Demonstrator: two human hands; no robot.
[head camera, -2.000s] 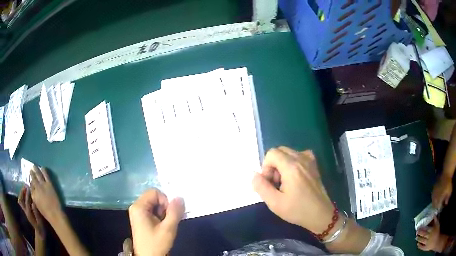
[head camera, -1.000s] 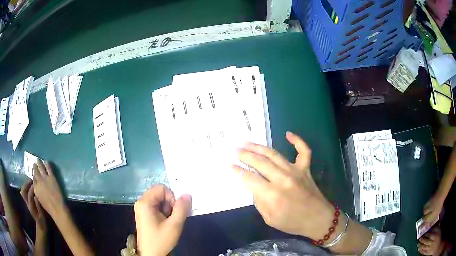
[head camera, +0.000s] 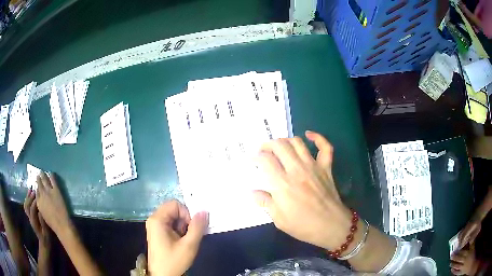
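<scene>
A stack of white printed sheets (head camera: 226, 129) lies on the green bench in front of me, its edges uneven. My left hand (head camera: 177, 229) pinches the near left corner of the top sheet between thumb and curled fingers. My right hand (head camera: 302, 188) rests palm down on the right side of the sheet, thumb and fingers spread, covering part of it. A narrow folded leaflet (head camera: 116, 145) lies left of the stack.
Fanned folded leaflets (head camera: 68, 113) lie further left, near another person's hands (head camera: 48, 199). A side stack of leaflets (head camera: 405, 188) stands on the small table at right. A blue slotted basket (head camera: 394, 38) and a small printed box (head camera: 437, 78) are at upper right. Another person's hands are at the right edge.
My right hand has left the near right edge of the sheet, opened, and now lies flat on it. Its fingers have shifted slightly up since one second ago. My left hand stays at the corner.
</scene>
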